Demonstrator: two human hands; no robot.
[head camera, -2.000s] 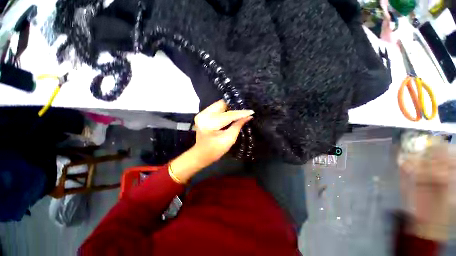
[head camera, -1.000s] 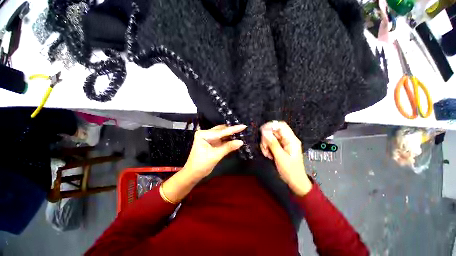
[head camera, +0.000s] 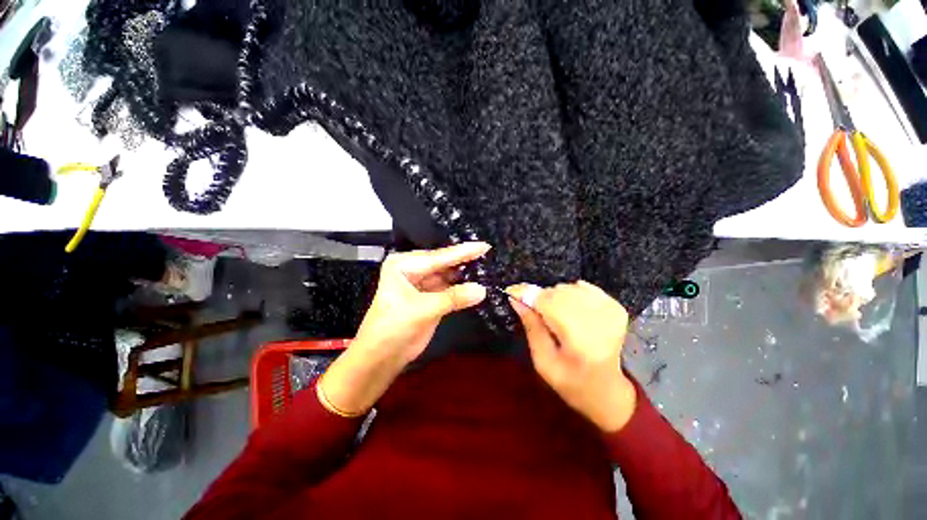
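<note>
The dark nubby jacket lies over the table and hangs off its front edge. The black-and-white braid trim runs along the garment's left edge down to my hands. My left hand pinches the trimmed edge between thumb and fingers. My right hand is just right of it, thumb and index finger closed together at the trim. A tiny glint shows at its fingertips, probably the needle; the thread cannot be made out. Smooth black lining shows left of the trim.
A loose trim loop and yellow-handled nippers lie on the table at left. Orange and yellow scissors and a long black case lie at right. A red basket and wooden stool stand below.
My right hand came in from the far lower right to the garment edge, and is now closer to my left hand. My left hand still holds the trimmed edge.
</note>
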